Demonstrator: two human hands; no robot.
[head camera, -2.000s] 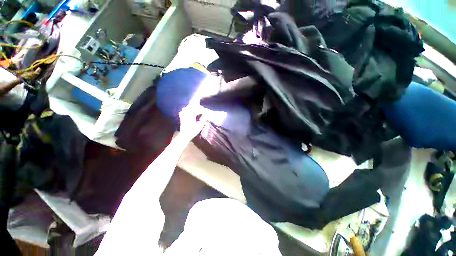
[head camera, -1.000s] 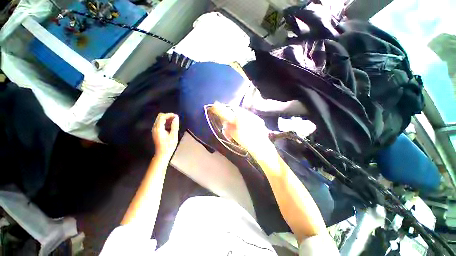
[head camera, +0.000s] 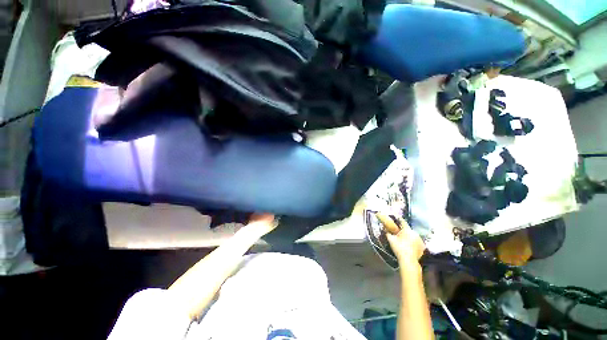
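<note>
The long blue padded pressing board (head camera: 246, 169) lies in front of me, with a bright sun patch on its left part. A heap of black cloth (head camera: 246, 66) lies behind and partly over it. My right hand (head camera: 407, 244) is closed around the handle of the steam iron (head camera: 381, 242), right of the board over the pale rest area. My left hand (head camera: 263, 222) is at the board's near edge beside dark cloth (head camera: 289, 229); its fingers are small and blurred, and its grip cannot be told.
A second blue padded board (head camera: 446, 40) is at the back right. Small black pieces (head camera: 482, 182) lie on the white tabletop (head camera: 549, 156) at right. Dark cables (head camera: 552, 285) run off at the lower right. Black cloth (head camera: 60, 232) hangs at the board's left end.
The view has turned right. My right hand has carried the iron from the board's left part to its right side. My left hand has moved right, to the board's near edge.
</note>
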